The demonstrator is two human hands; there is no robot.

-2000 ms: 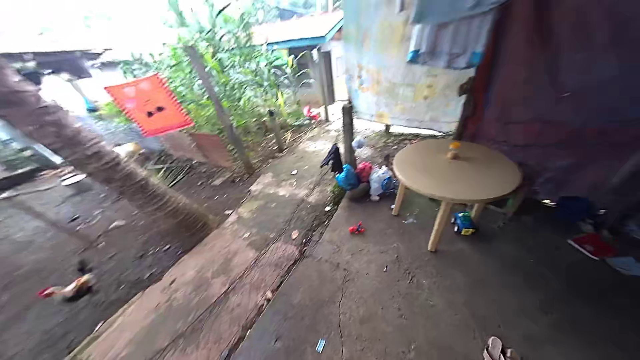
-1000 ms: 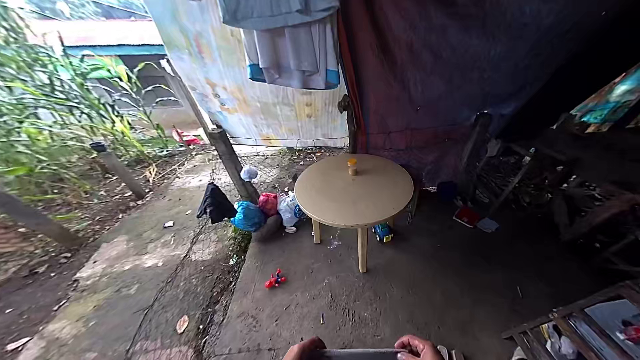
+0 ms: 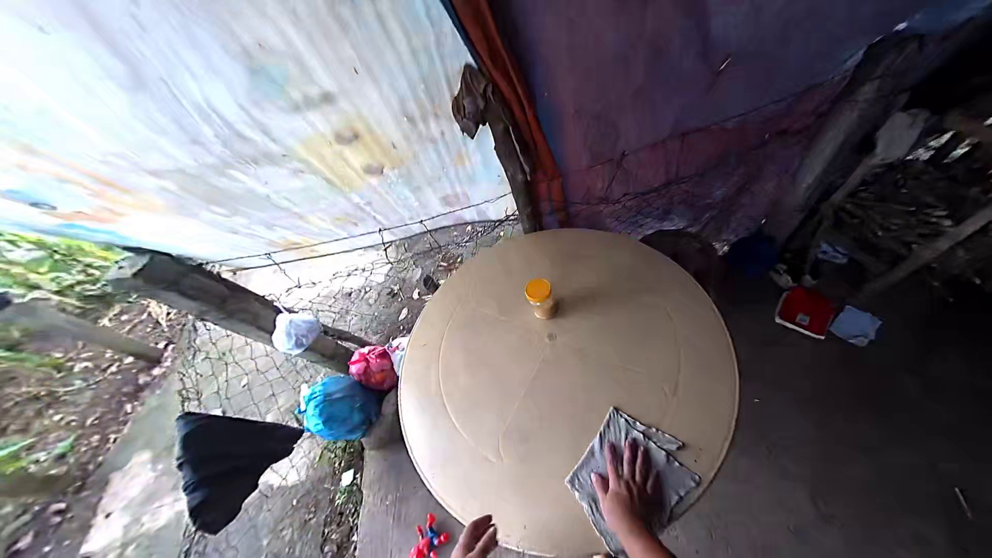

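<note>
A round tan plastic table [image 3: 496, 372] fills the middle of the head view. On its lower right part lies a folded grey cloth [image 3: 601, 457], and my right hand [image 3: 629, 488] rests flat on top of it with the fingers spread. My left hand [image 3: 476, 539] is at the table's near edge, partly cut off by the bottom of the view, with no object seen in it. A small clear jar with a yellow lid [image 3: 539, 293] stands upright beyond both hands, near the table's centre.
Left of the table are a blue plastic bag [image 3: 341, 408], a pink bag [image 3: 373, 367], a white bag [image 3: 296, 332] on a wooden post [image 3: 225, 298], wire mesh and a black cloth [image 3: 229, 465]. A red and blue toy figure [image 3: 428, 538] lies on the floor. A red item [image 3: 806, 311] lies right.
The view has moved up close to the table. Both hands, at the bottom edge a second ago, are now at the table, the right one on the cloth laid on its top.
</note>
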